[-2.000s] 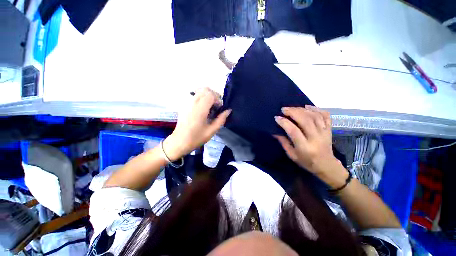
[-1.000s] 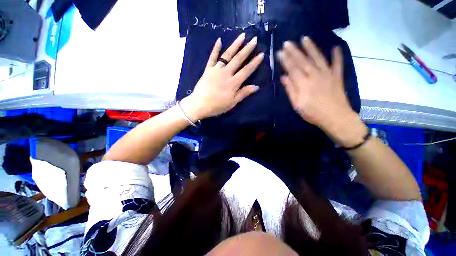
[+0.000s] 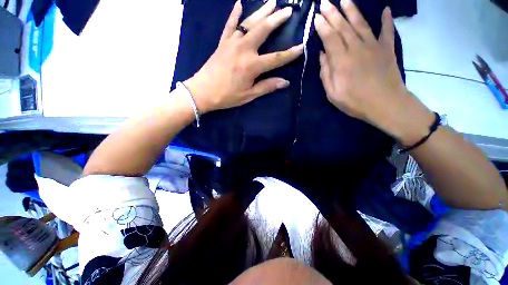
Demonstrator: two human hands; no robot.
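Dark navy garment panels (image 3: 262, 125) lie spread over the white table and hang down over its front edge towards my lap. A pale line, seam or raw edge, runs down the middle between my hands. My left hand (image 3: 239, 67) lies flat on the cloth left of this line, fingers spread. My right hand (image 3: 359, 69) lies flat on the cloth right of it, the thumb side near the line. Neither hand grips anything visible. Some fingertips reach the top edge of the picture.
Thread snips (image 3: 491, 82) lie on the table at the right. Dark cut cloth (image 3: 78, 12) lies at the top left. The table's front edge (image 3: 67, 124) crosses the picture. Below it are a chair at the left and piled striped cloth at the right.
The folded dark cloth has been opened out flat. Since one second ago both hands have moved up the cloth, and my right hand now rests on it.
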